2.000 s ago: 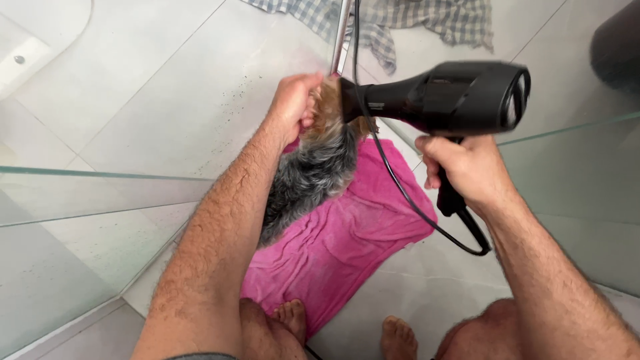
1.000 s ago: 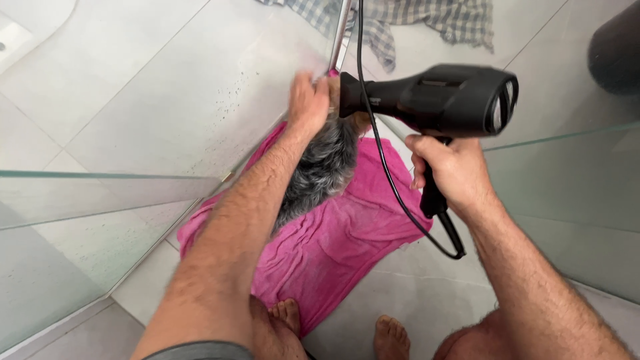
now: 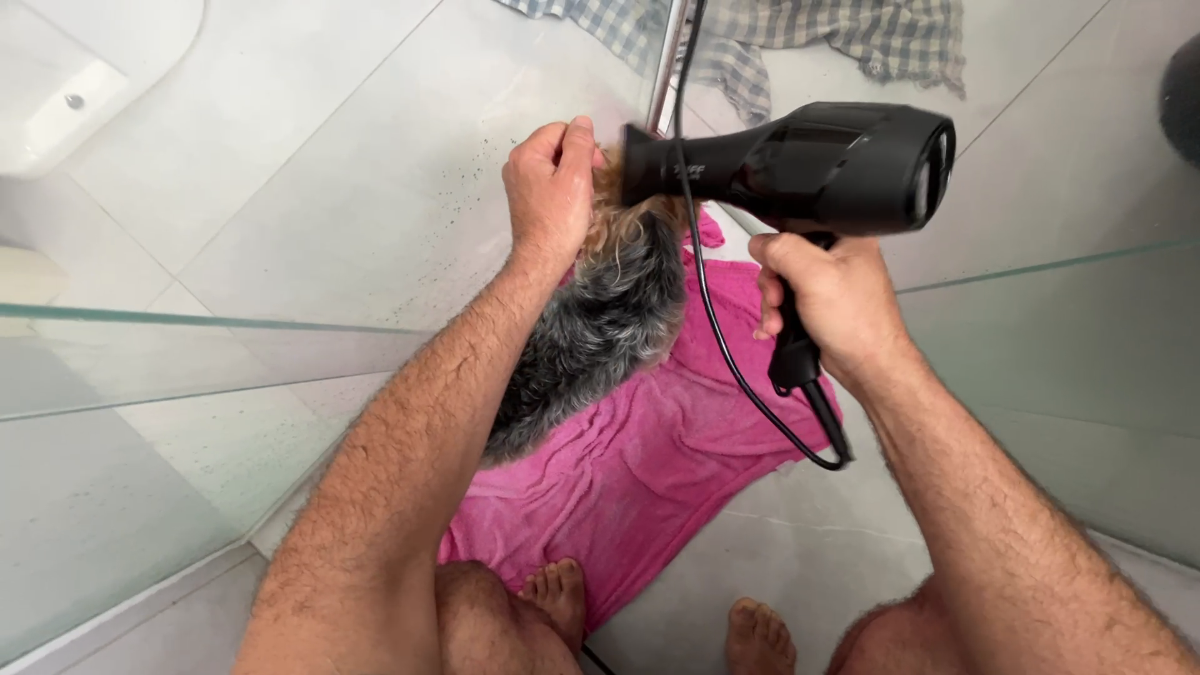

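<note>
A black hair dryer [image 3: 844, 167] points left, its handle gripped in my right hand [image 3: 834, 300]. Its nozzle is close against the tan fur at the head end of a small dog [image 3: 609, 323] with a grey and black back. Beside the dog's head, my left hand [image 3: 555, 187] has its fingers curled at the tan fur; whether they pinch the fur is hidden. Under the dog, a pink towel [image 3: 647, 469] is spread on the tiled floor. The dryer's black cord [image 3: 717, 328] hangs in a loop in front of the towel.
Glass panels [image 3: 122, 366] stand at left and, as another pane [image 3: 1059, 375], at right. A checkered cloth [image 3: 844, 37] lies on the floor beyond the metal-edged frame [image 3: 667, 66]. A white fixture [image 3: 75, 103] is at upper left, a dark rounded object [image 3: 1183, 103] at upper right. My bare feet [image 3: 761, 636] are below.
My left hand has changed its pose at the dog's head, with its fingers now more curled than a second ago. The hair dryer stays in my right hand, its nozzle still at the head.
</note>
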